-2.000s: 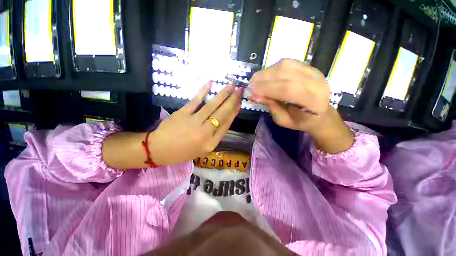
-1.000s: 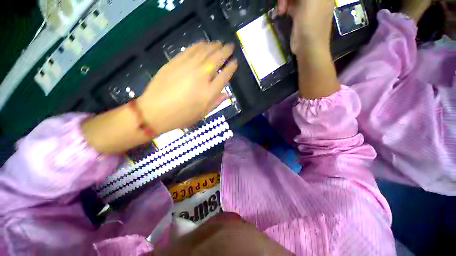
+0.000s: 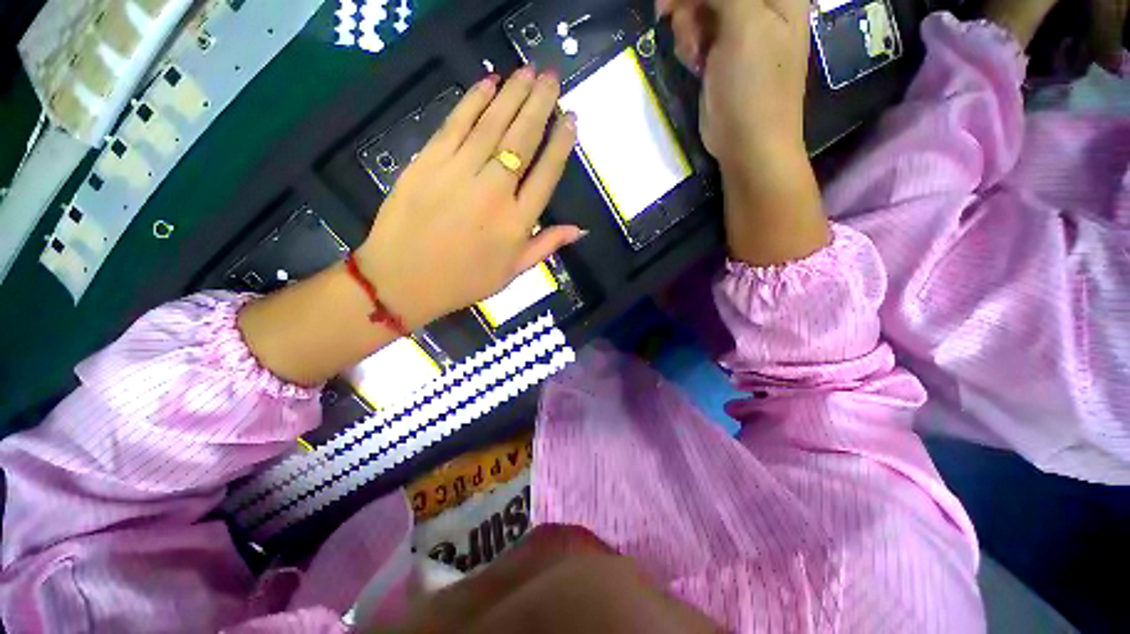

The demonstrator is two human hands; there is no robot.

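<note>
My left hand (image 3: pixel 465 211) lies palm down, fingers slightly spread, over an open phone in the black phone tray (image 3: pixel 626 275). It holds nothing visible. The phone (image 3: pixel 626 136) right of it shows a white battery with yellow edges. My right hand (image 3: pixel 756 87) is at the top right, beyond this phone, with curled fingers near the frame's top edge; I cannot tell whether it holds anything. White scalloped sticker strips (image 3: pixel 415 409) lie across the tray's near edge, below my left hand. Another phone (image 3: pixel 394 375) is partly hidden by my left forearm.
A wide white liner with die-cut pieces (image 3: pixel 143 143) lies on the green mat (image 3: pixel 267 130) at the far left. White pieces (image 3: pixel 369 22) lie at the top. Another phone (image 3: pixel 858 47) is right of my right wrist. A person's pink sleeve (image 3: pixel 991 248) is at the right.
The view has turned. Two seconds ago my hands were together over the strips; now they are apart over the tray, the right one farther away. Since one second ago, they have shifted only slightly.
</note>
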